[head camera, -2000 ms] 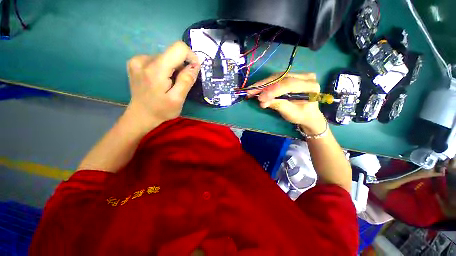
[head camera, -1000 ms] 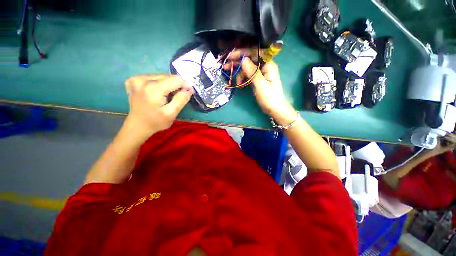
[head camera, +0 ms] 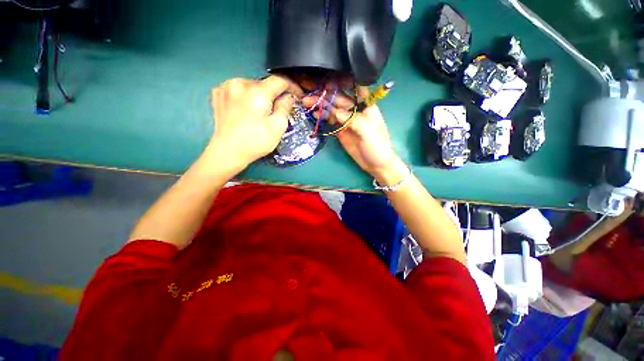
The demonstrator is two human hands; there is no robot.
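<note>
The lens module [head camera: 296, 144], a black rounded shell with an exposed circuit board, lies on the green mat. The glossy black camera housing [head camera: 307, 35] is above it. Thin red, purple, black and yellow wires [head camera: 323, 113] run between them. My left hand [head camera: 251, 116] covers the module's upper left part, its fingertips bent in by the housing's mouth; what they pinch is hidden. My right hand [head camera: 360, 130] is at the wires right of the module and holds a hand tool with a yellow end [head camera: 378, 94]; its fingertips are partly hidden under the wires.
Several spare lens modules [head camera: 452, 137] lie to the right. A white-and-black camera [head camera: 611, 130] stands at the bench's right end, with a white cable behind. Dark cables [head camera: 44, 70] lie at upper left. Cameras and a blue crate are below the bench; another person's red sleeve [head camera: 607, 261] shows at right.
My left hand has moved up and right over the module, towards the housing's mouth. My right hand has moved from the board's lower right up to the wires. The housing and module sit further left in view.
</note>
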